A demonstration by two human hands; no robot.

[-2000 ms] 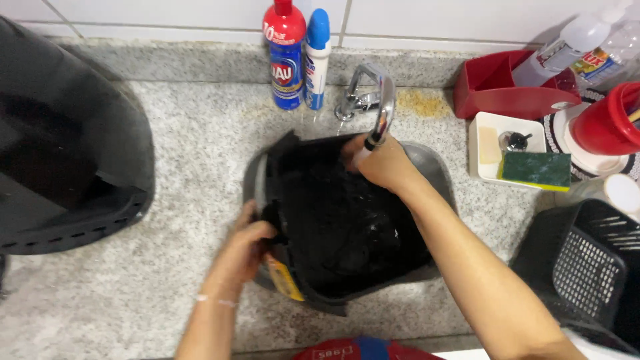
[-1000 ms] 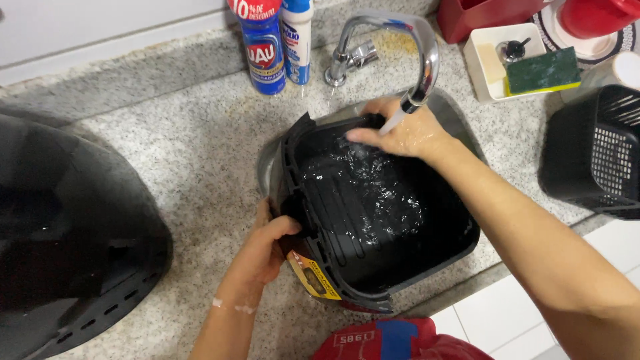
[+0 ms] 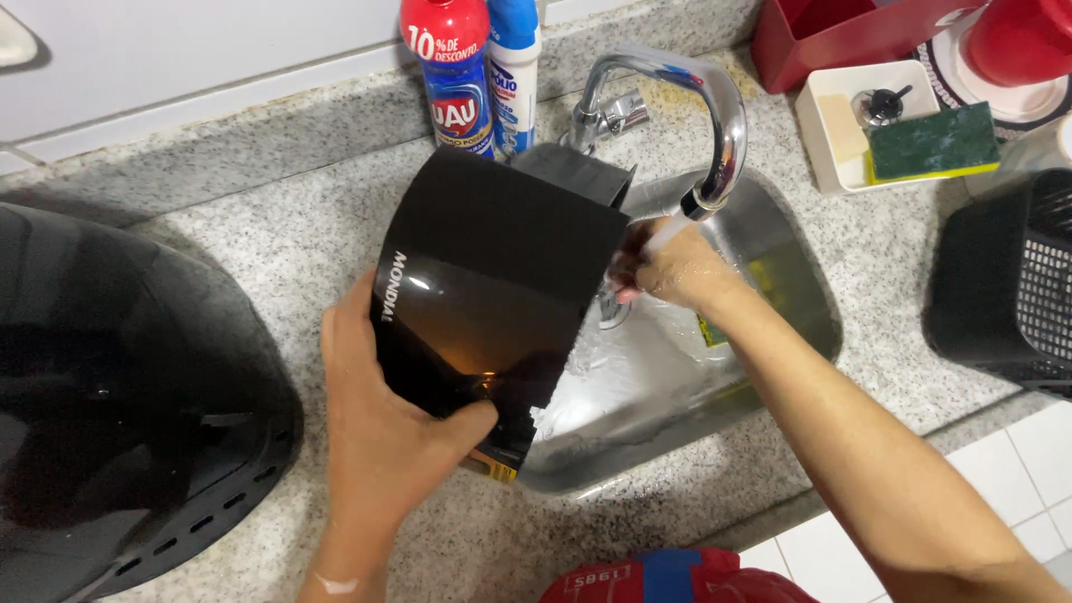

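A black air fryer drawer (image 3: 494,276) marked Mondial is tilted on its side over the left part of the steel sink (image 3: 754,243), its glossy front facing up. My left hand (image 3: 402,402) grips that front, with the thumb across its lower part. My right hand (image 3: 678,268) is at the drawer's right edge, under water running from the chrome faucet (image 3: 729,109); its fingertips are partly hidden, so its grip is unclear. Water and some foam lie in the sink bowl, beside a yellow sponge-like item (image 3: 712,329).
The black air fryer body (image 3: 126,385) stands at left on the granite counter (image 3: 335,201). Two cleaner bottles (image 3: 456,84) stand behind the drawer. To the right are a white tray (image 3: 825,159) with a green scouring sponge (image 3: 934,142), a red holder (image 3: 775,50) and a black perforated basket (image 3: 980,285).
The drawer has been turned from opening-up onto its side and shifted left, uncovering the sink bowl. My left hand has moved onto its front panel. Water that was in the drawer no longer shows.
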